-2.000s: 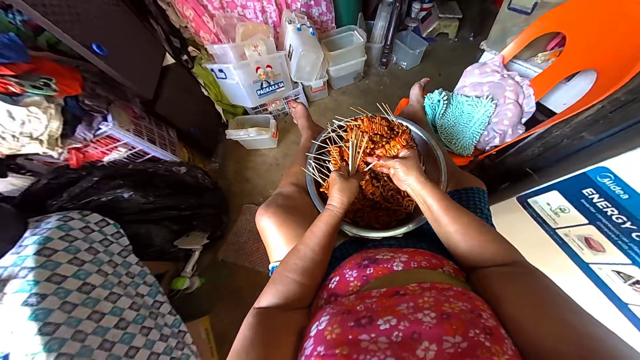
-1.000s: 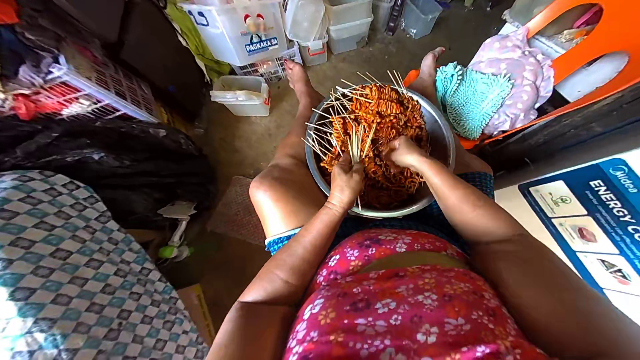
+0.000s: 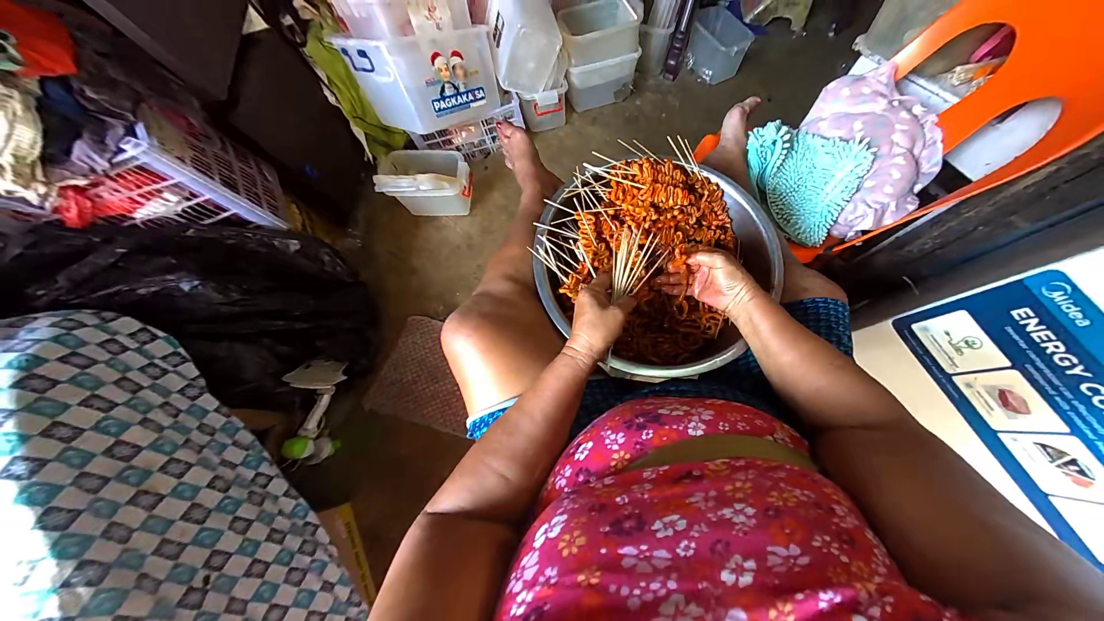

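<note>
A large metal basin (image 3: 763,228) rests between my legs. Many skewers of orange-red marinated meat strips, perhaps intestines (image 3: 655,190), are heaped in its far part, their bare stick ends pointing outward. Loose strips (image 3: 668,332) lie in dark red sauce nearer to me. My left hand (image 3: 601,317) grips a fanned bundle of bare bamboo skewers (image 3: 632,263) over the basin's near left part. At the right, my right hand (image 3: 711,278) holds some of the marinated strips between its fingers, palm partly turned up; whether a skewer is also in it I cannot tell.
Clear plastic bins (image 3: 423,82) stand beyond my feet, with a small open tub (image 3: 435,194) on the floor. An orange plastic chair (image 3: 1044,60) holding cloths (image 3: 888,155) is at the right, above a printed Midea carton (image 3: 992,371). Checked fabric (image 3: 147,483) and black plastic (image 3: 198,302) lie left.
My right hand has opened somewhat from its closed pose a second ago, and strips now show at its fingers. My left hand keeps its hold on the skewers.
</note>
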